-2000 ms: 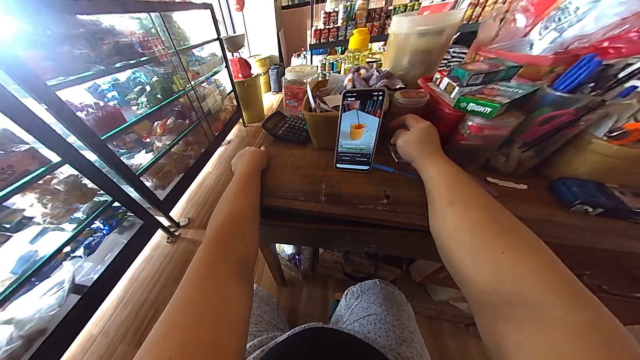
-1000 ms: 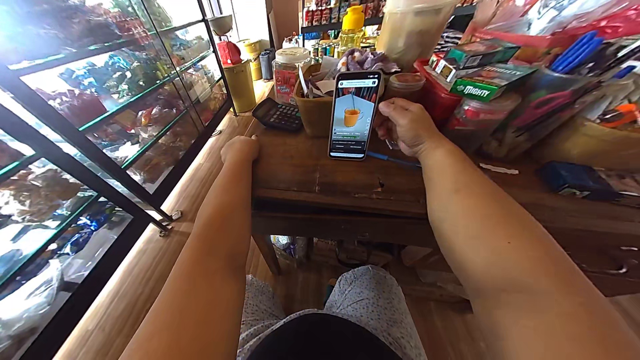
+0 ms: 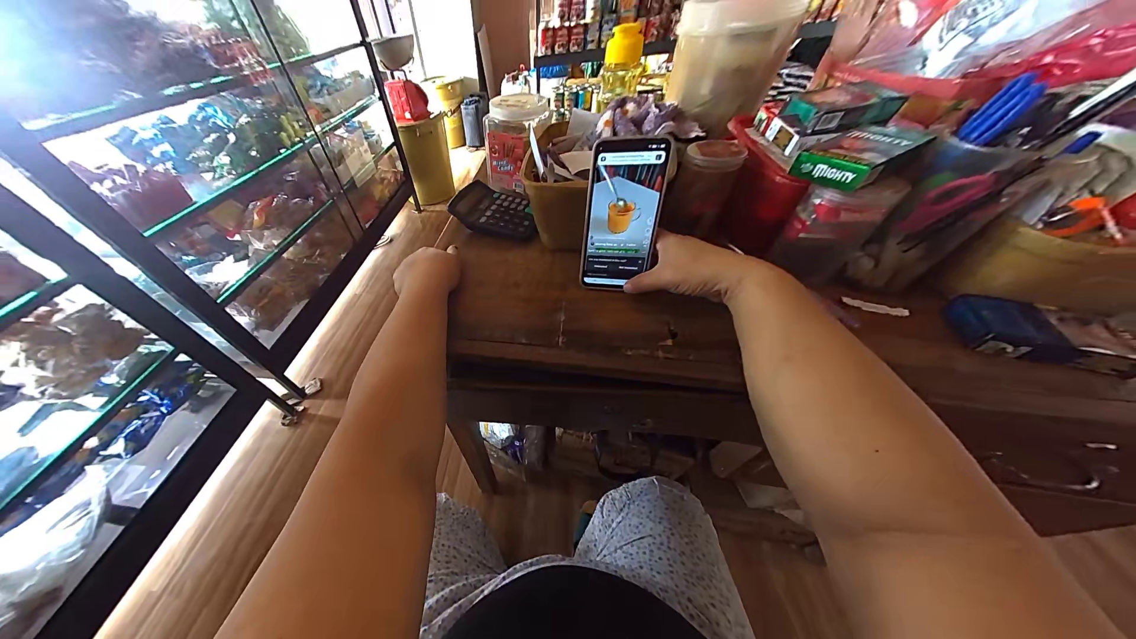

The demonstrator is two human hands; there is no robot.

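Observation:
A smartphone (image 3: pixel 624 213) stands upright against a yellow plastic basket (image 3: pixel 555 209), its lit screen showing an orange mug with a spoon. My right hand (image 3: pixel 688 266) is at the phone's lower right edge, the thumb at its bottom corner and the other fingers hidden behind it; whether they close on it cannot be told. On the left corner of the wooden table (image 3: pixel 532 311) rests my left hand (image 3: pixel 428 270), fingers curled over the edge, with no object seen in it. A black calculator (image 3: pixel 493 211) lies just beyond that hand.
Left stands a glass display case (image 3: pixel 293 177) with bagged goods. Behind the phone are a candy jar (image 3: pixel 517 133), a yellow-capped bottle (image 3: pixel 622 67) and a large plastic tub (image 3: pixel 732 62). To the right are a green box (image 3: pixel 861 158), blue pens (image 3: pixel 1003 111) and a dark blue pack (image 3: pixel 1007 327).
My right hand has moved down along the phone's right side, from near its upper part to its bottom corner. My left hand remains at the table's corner.

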